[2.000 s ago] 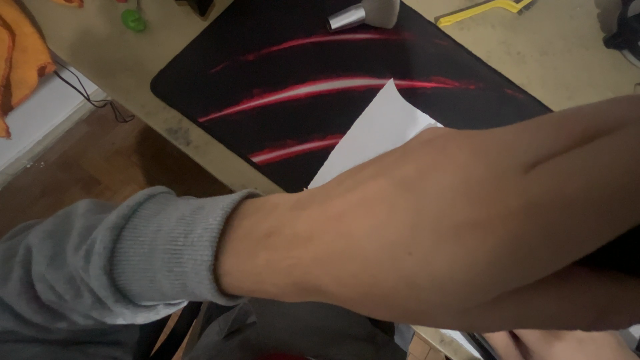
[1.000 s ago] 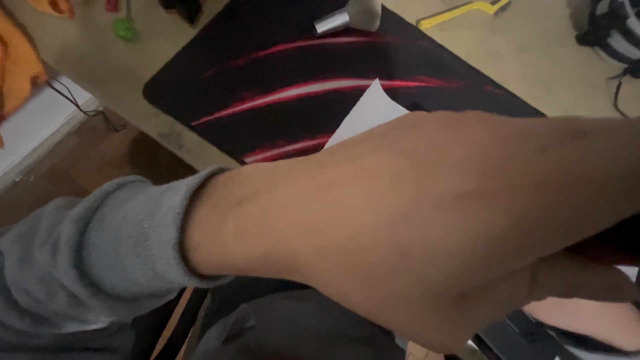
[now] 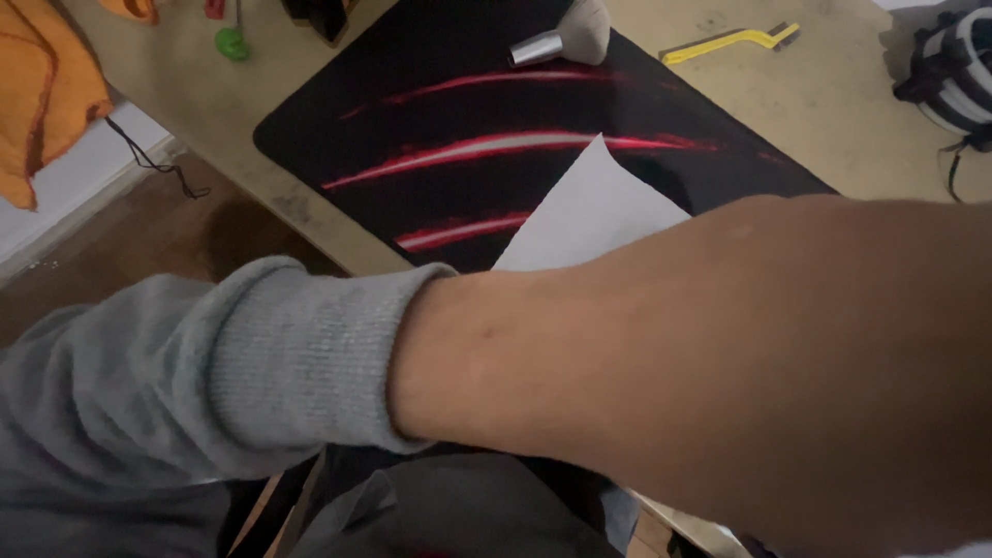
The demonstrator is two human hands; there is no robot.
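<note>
My left hand (image 3: 806, 349), with a grey ribbed sleeve cuff (image 3: 310, 356) at the wrist, reaches across from the left and fills the right of the view close to the camera. Its fingers lie past the right edge, so what it holds is hidden. Behind the forearm, a sheet of white paper (image 3: 589, 213) lies on a black mouse pad with red streaks (image 3: 434, 124); the arm covers its lower part. A brush with pale bristles and a silver ferrule (image 3: 539, 49) lies at the far edge of the pad. My right hand cannot be made out.
A yellow plastic tool (image 3: 728, 45) lies on the tabletop (image 3: 814, 116) beyond the pad. A black-and-white striped round object (image 3: 953, 77) stands at the far right. Orange cloth (image 3: 46, 101), a green item (image 3: 231, 44) and a dark cord (image 3: 151, 159) are at the upper left.
My left hand has moved right, so its fingers are out of frame and more forearm shows. Part of another hand at the lower right in the earlier frames is no longer discernible.
</note>
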